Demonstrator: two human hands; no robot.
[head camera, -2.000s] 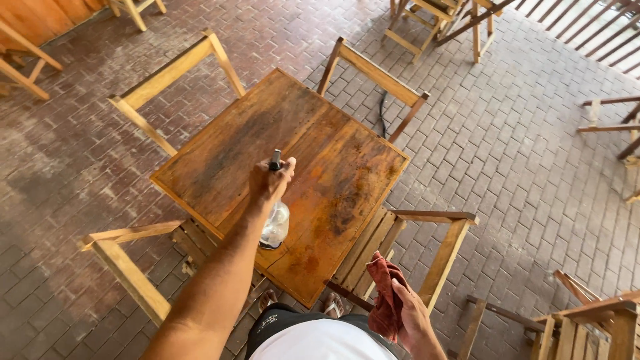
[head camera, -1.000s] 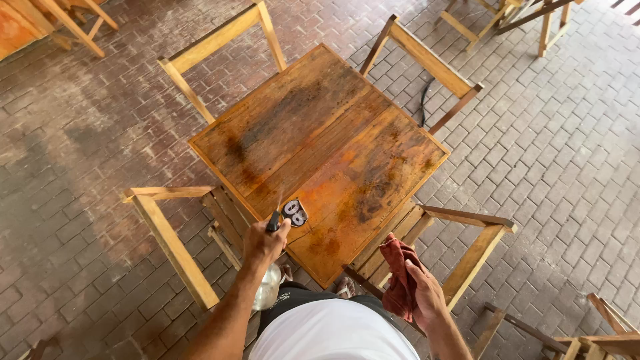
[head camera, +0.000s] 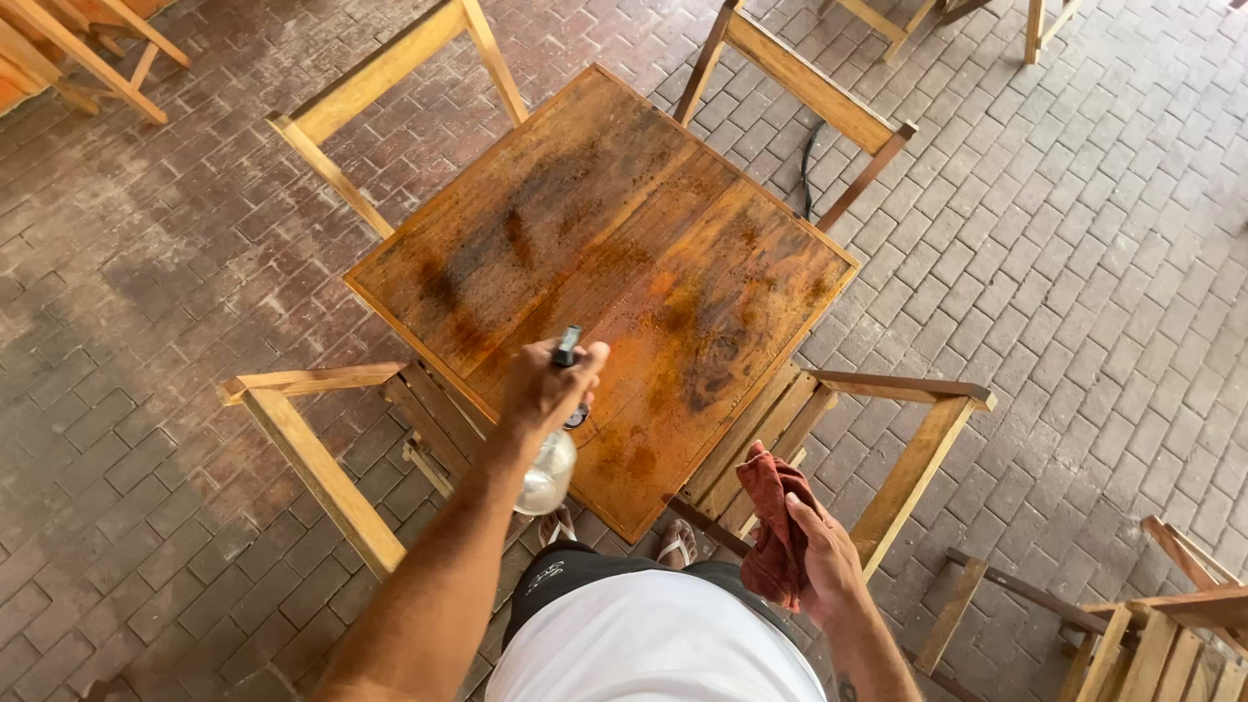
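My left hand (head camera: 551, 385) grips the black head of a clear spray bottle (head camera: 548, 476) over the near left part of a square wooden table (head camera: 624, 253). Dark stains and many small wet drops mark the tabletop. A small round dark item (head camera: 577, 416) shows partly behind my left hand; its kind is hidden. To the right of the table's near corner, my right hand (head camera: 824, 551) holds a crumpled reddish-brown cloth (head camera: 777, 526), clear of the tabletop.
Wooden folding chairs stand around the table: far left (head camera: 380, 73), far right (head camera: 809, 78), near left (head camera: 322, 468) and near right (head camera: 916, 468). More wooden furniture (head camera: 1160, 653) is at the lower right. A black cable (head camera: 806, 171) lies on the brick floor (head camera: 1063, 292).
My left hand with the spray bottle has moved forward over the table from its near left edge, now partly covering the round item. The cloth is still in my right hand.
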